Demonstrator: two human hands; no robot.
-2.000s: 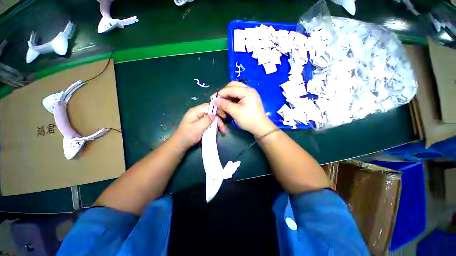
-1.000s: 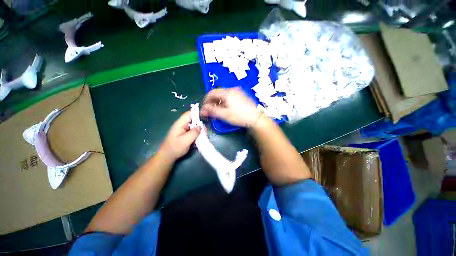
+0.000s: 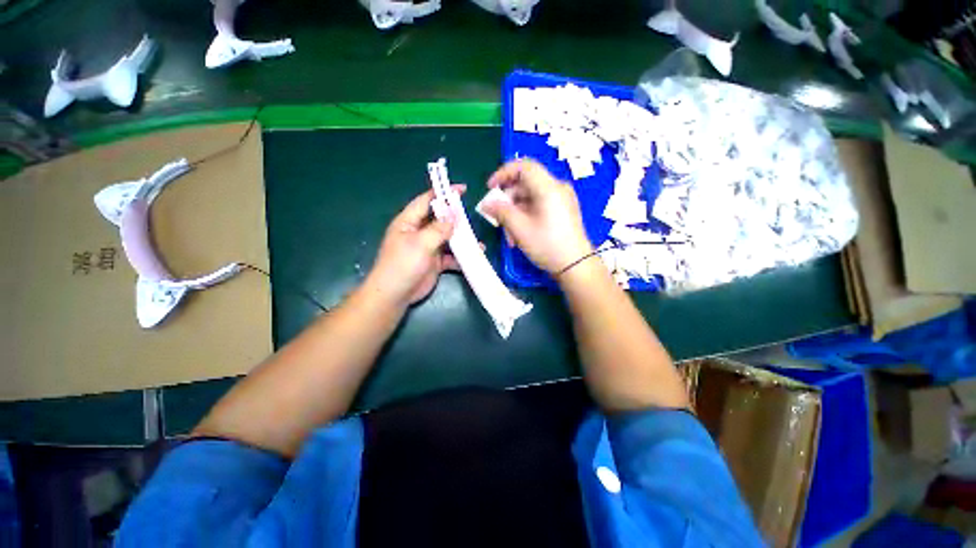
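My left hand is shut on a white cat-ear headband above the dark green bench. Its narrow end points up and away past my fingers, and the other end with an ear slants down to the right. My right hand pinches a small flat white piece just right of the headband, apart from it, over the left edge of the blue tray. Many white pieces lie loose in the tray.
A clear bag of white pieces overlaps the tray. A sample headband lies on cardboard at left. Several headbands stand along the far green surface. An open carton and blue bin are below right.
My right hand has moved from the headband's end to the tray side and now holds a white piece. My left hand still holds the headband. The camera view has shifted.
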